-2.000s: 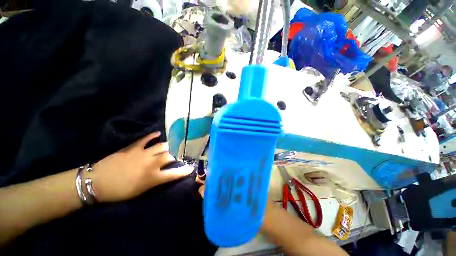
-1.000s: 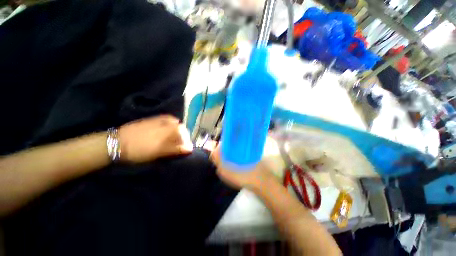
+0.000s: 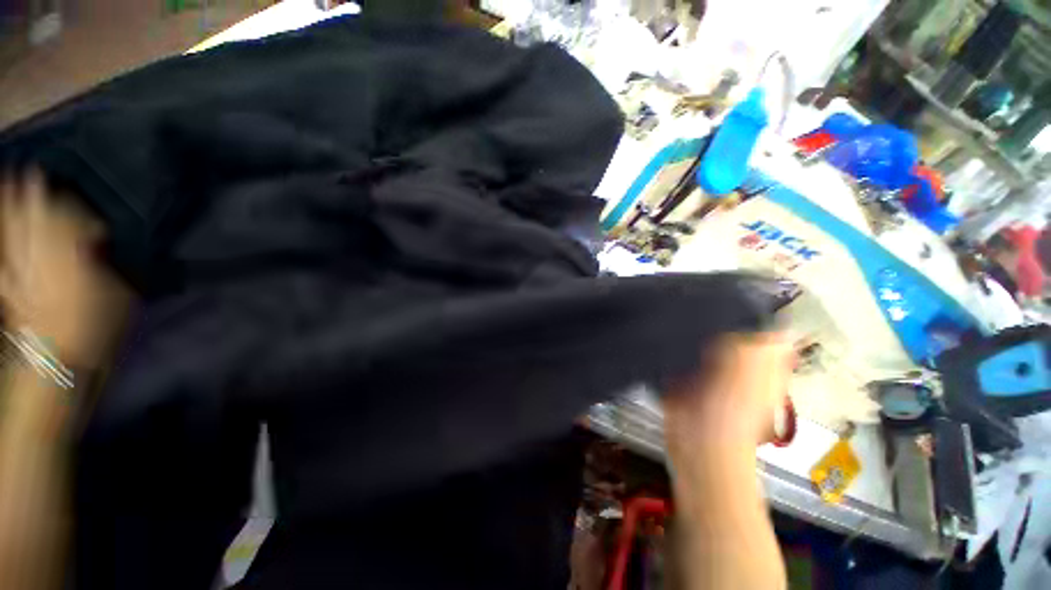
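Note:
A large black garment (image 3: 380, 300) spreads across the left and middle, its right part stretched over the table front. My right hand (image 3: 732, 392) is blurred and grips the garment's right end. My left hand (image 3: 58, 271), with bracelets at the wrist, is at the far left edge beside the cloth, blurred; its fingers cannot be made out. The white and teal sewing machine marked JACK (image 3: 795, 236) stands behind the cloth; its needle area (image 3: 645, 242) shows just beyond the garment edge.
A blue lamp (image 3: 734, 144) hangs over the machine head. Red scissor handles (image 3: 786, 423) show partly behind my right hand. A yellow packet (image 3: 836, 469) lies near the table's front edge. A dark control box with a blue patch (image 3: 1014, 370) is at the far right. Blue bags (image 3: 872, 152) lie behind.
The view has shifted, and the lamp looks smaller and higher. My left hand has moved from the needle to the far left. My right hand has drawn the cloth to the right, away from the needle.

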